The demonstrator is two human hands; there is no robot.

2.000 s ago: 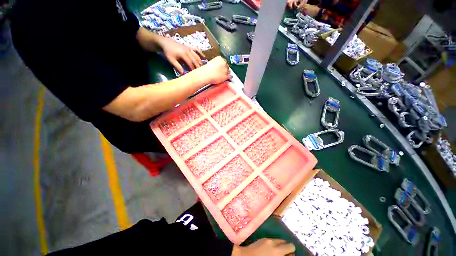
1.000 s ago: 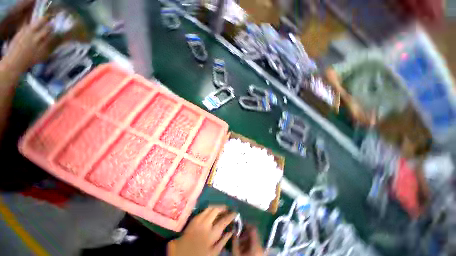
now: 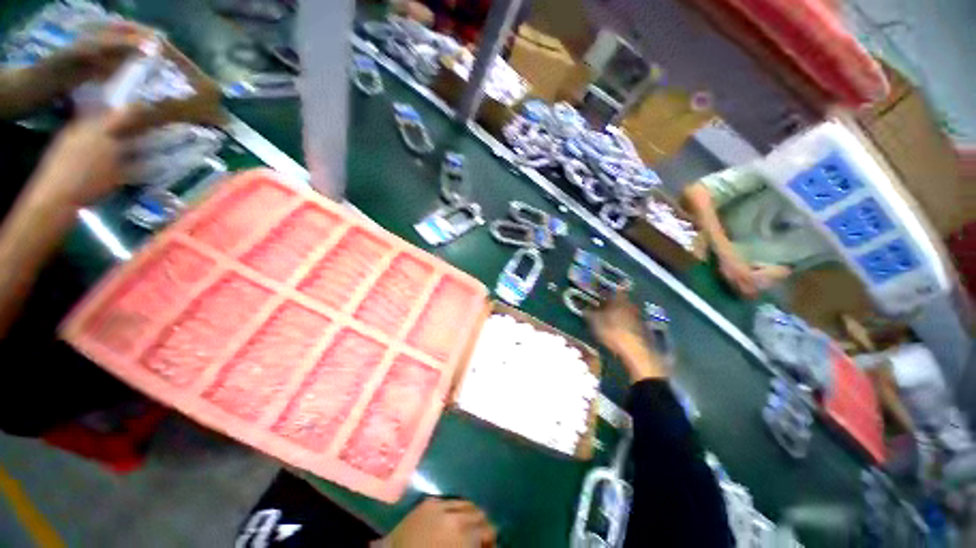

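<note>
My right hand reaches over the green bench to a small group of grey-white loops with blue bands. Its fingertips are at the near loop; whether they grip it is unclear. My left hand is at the bottom edge, partly cut off, fingers curled; what it holds, if anything, cannot be seen. Between them is an open cardboard box heaped with white collars. A single loop lies just beyond the box.
A pink compartment tray is left of the box. More loops lie beside my right sleeve. A pale post stands behind the tray. Another worker's hands are at upper left; another person's arm is across the line.
My hands were together near the box around a loop; my right hand has moved forward and away from my left. A loop now lies beyond the box where none lay before.
</note>
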